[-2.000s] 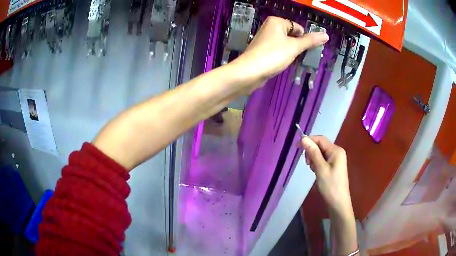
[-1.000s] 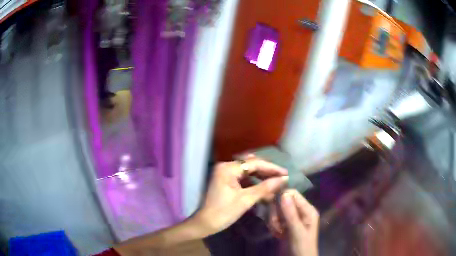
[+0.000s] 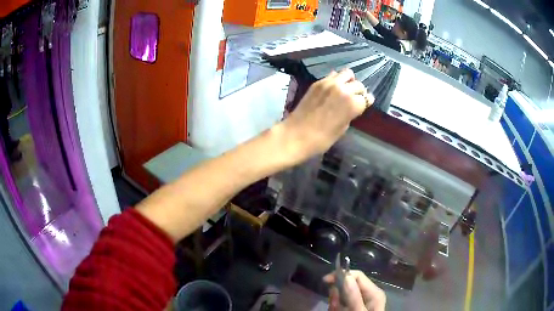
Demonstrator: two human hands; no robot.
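Note:
Dark belt straps (image 3: pixel 349 56) lie fanned out on the pale machine top (image 3: pixel 437 100). My left hand (image 3: pixel 334 106) is over the front edge of the top, at the near ends of the straps. Its fingers are bent together, and whether they hold a strap is hidden. My right hand (image 3: pixel 358 293) is at the bottom edge, partly cut off, and holds a slim metal tool (image 3: pixel 341 276) pointing up. Below the top is the dark red machine with a clear guard (image 3: pixel 389 182) and two round black roller heads (image 3: pixel 328 235).
A grey-green stool (image 3: pixel 176 163) stands by the orange-red door (image 3: pixel 152 97). A round bucket (image 3: pixel 203 297) is on the floor. Purple strip curtain (image 3: pixel 51 121) hangs at the left. A person (image 3: pixel 398 33) stands behind the machine. A white bottle (image 3: pixel 500 103) stands on its top's far right.
The view has swung right from the booth and hanging clips to the machine. My left hand has left the clip and reached the straps. My right hand has dropped low, still holding the tool.

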